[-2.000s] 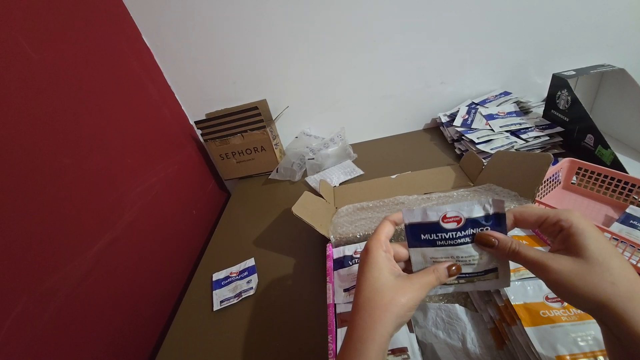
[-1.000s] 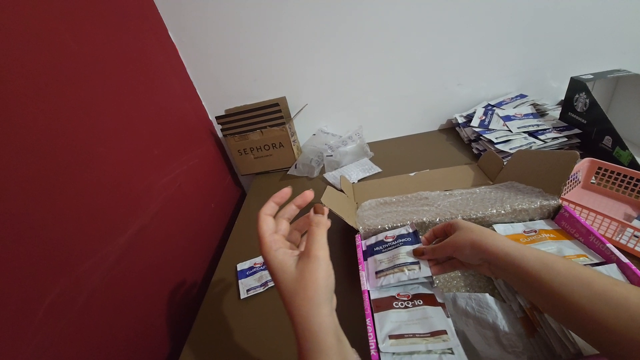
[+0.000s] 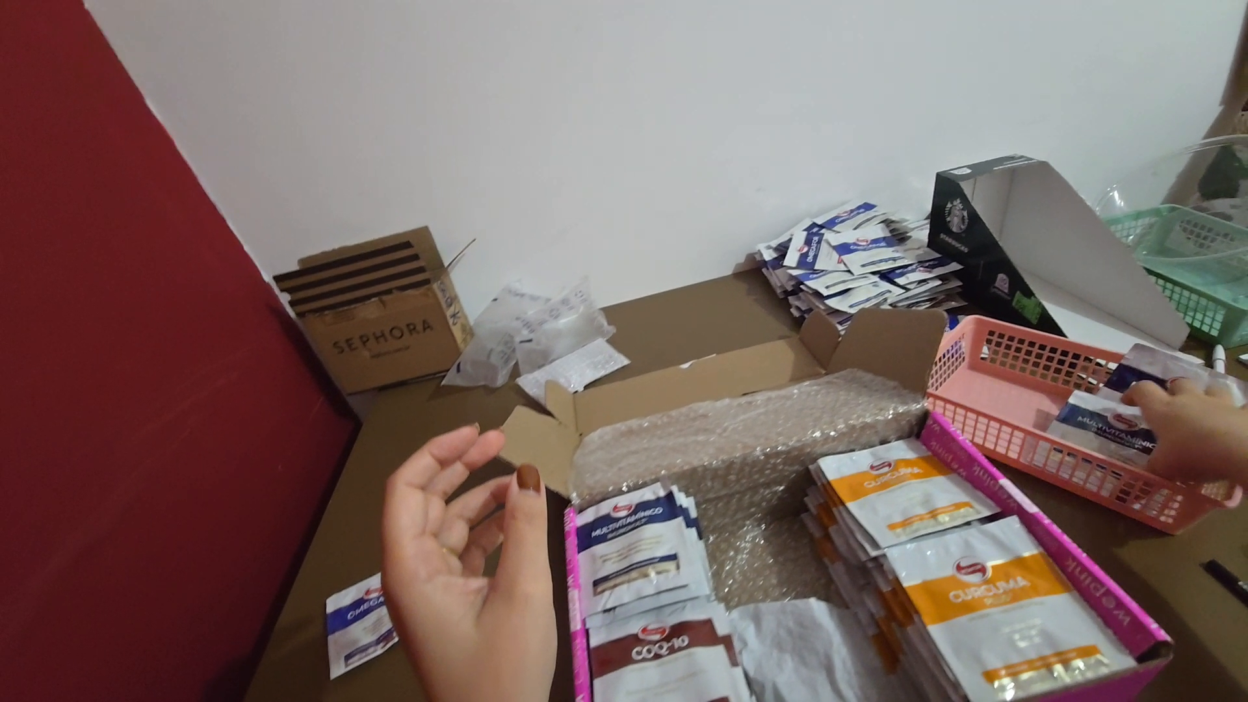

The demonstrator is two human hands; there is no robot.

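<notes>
My left hand [image 3: 473, 565] is raised palm up, fingers apart and holding nothing, left of a pink-edged cardboard box [image 3: 1048, 536] lined with bubble wrap. Inside the box stand stacks of sachets: blue-banded multivitamin sachets [image 3: 639, 551] at the left, brown-banded COQ-10 sachets [image 3: 668, 658] in front of them, and orange-banded curcuma sachets [image 3: 1004, 604] at the right. At the far right, my right hand [image 3: 1194, 424] reaches over a pink plastic basket [image 3: 1014, 414], its fingers at a multivitamin sachet [image 3: 1102, 424]. Whether they grip it is unclear.
A blue-banded omega sachet [image 3: 356, 624] lies left of the box. Behind are a Sephora carton [image 3: 385, 341], crumpled clear plastic [image 3: 536, 327], a sachet pile [image 3: 858, 258] and a black Starbucks display box [image 3: 994, 263]. A green basket [image 3: 1199, 278] and a dark pen [image 3: 1227, 582] are at the right.
My right hand has left the multivitamin stack in the box and moved right to the pink basket. Two seconds ago both hands held a multivitamin sachet; my left hand has since let go.
</notes>
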